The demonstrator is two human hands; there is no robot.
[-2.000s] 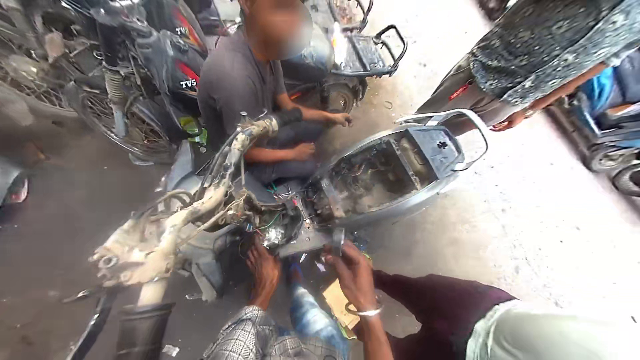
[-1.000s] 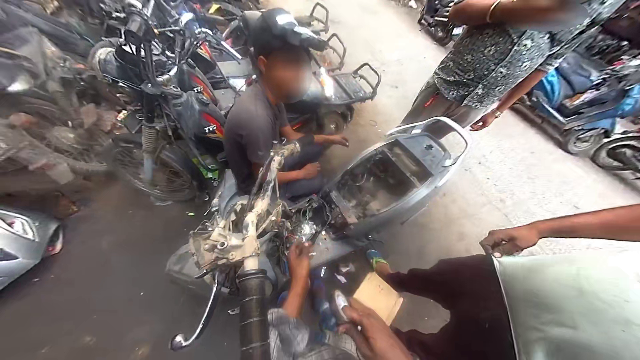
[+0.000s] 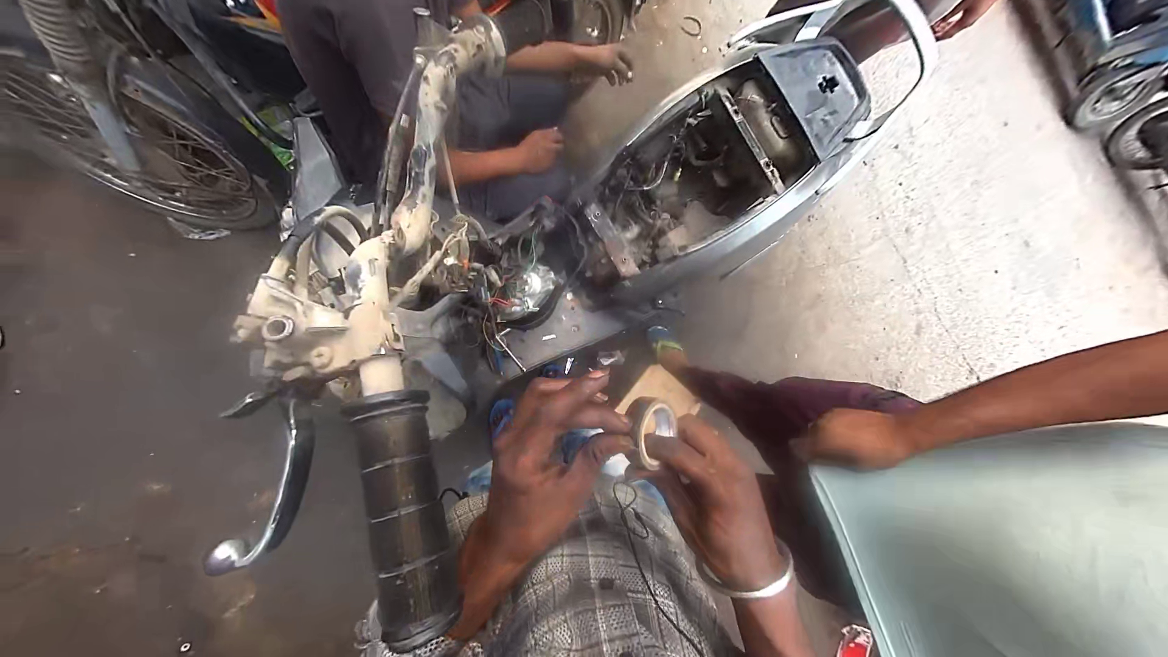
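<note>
A roll of tape [image 3: 653, 431] is upright between my hands at the lower middle. My right hand [image 3: 716, 497], with a bangle at the wrist, grips it from the right, fingers at its core. My left hand [image 3: 552, 452] has its thumb and a finger at the roll's left side; whether it pinches the tape's end cannot be told. Beyond my hands lies the scooter's floorboard [image 3: 570, 333], with a headlamp unit [image 3: 529, 290] and loose wires on it. The scooter's bare handlebar [image 3: 370, 292] and black rubber grip [image 3: 406, 511] stand at my left.
The scooter's rear body [image 3: 730, 228] is open without its seat. A person's forearms [image 3: 538, 151] are across the scooter. At right, another person's hand [image 3: 853, 438] touches a pale green panel [image 3: 1004, 538]. A parked motorcycle's wheel [image 3: 182, 146] is at upper left; cardboard [image 3: 652, 388] lies below the floorboard.
My left hand has come back from the headlamp area to the tape roll. The other person's hand at the right came into view by one second ago. The view has tilted down.
</note>
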